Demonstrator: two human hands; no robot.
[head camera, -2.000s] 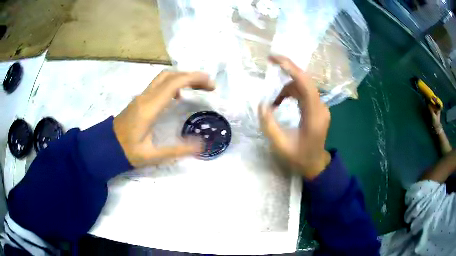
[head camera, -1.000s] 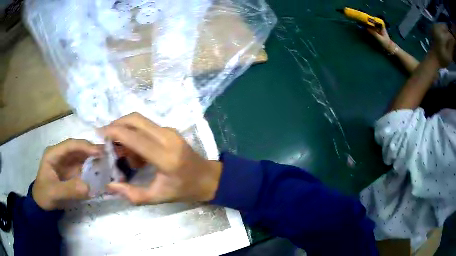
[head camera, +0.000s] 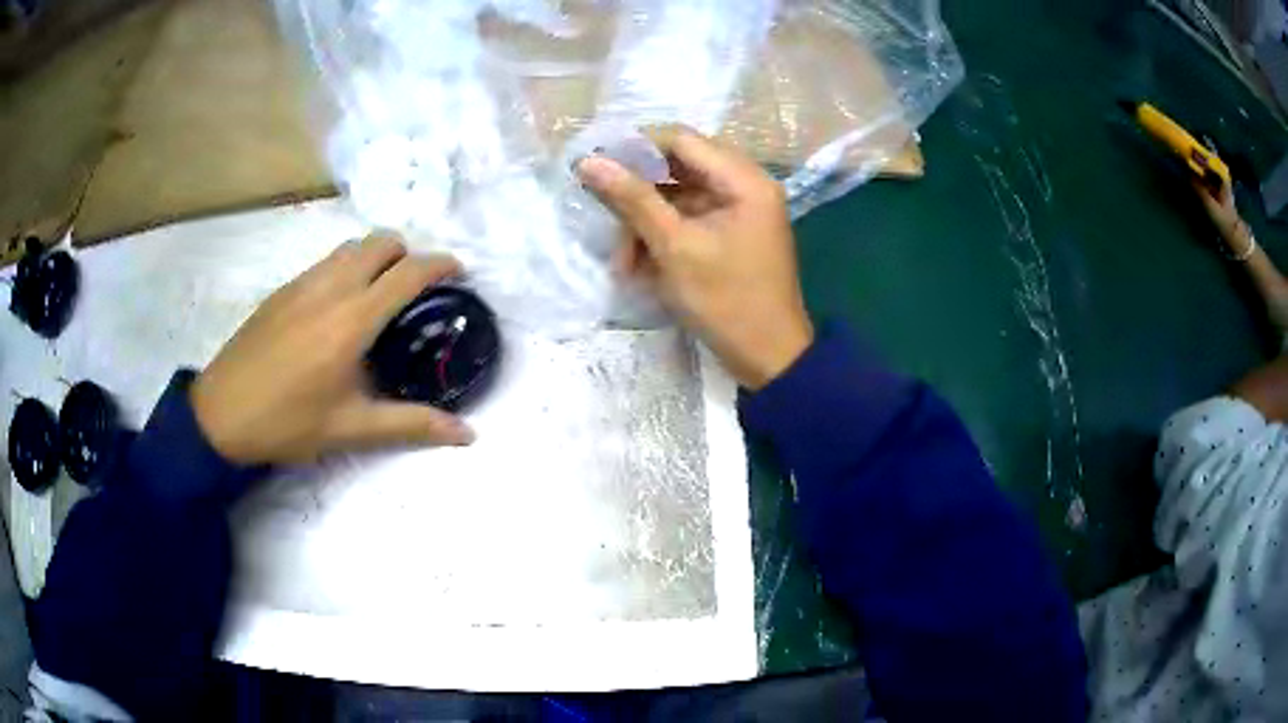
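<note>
A round black housing (head camera: 441, 348) lies on the white work sheet (head camera: 523, 523), with a red wire inside it. My left hand (head camera: 318, 353) is around its left side, thumb below and fingers above, gripping it. My right hand (head camera: 713, 240) is up and to the right, over the near edge of the clear plastic bag (head camera: 438, 156). It pinches a pale disc (head camera: 631, 153) between thumb and fingers.
Several black housings (head camera: 88, 431) lie at the sheet's left edge. A brown board (head camera: 198, 127) is beyond the sheet. The green bench (head camera: 932, 311) runs to the right, where a person in white dotted clothing (head camera: 1222, 494) holds a yellow tool (head camera: 1184, 144).
The view has swung back left, bringing the black housing into sight. My hands, together around a pale disc a second ago, are apart; the left is at the housing, the right holds a disc.
</note>
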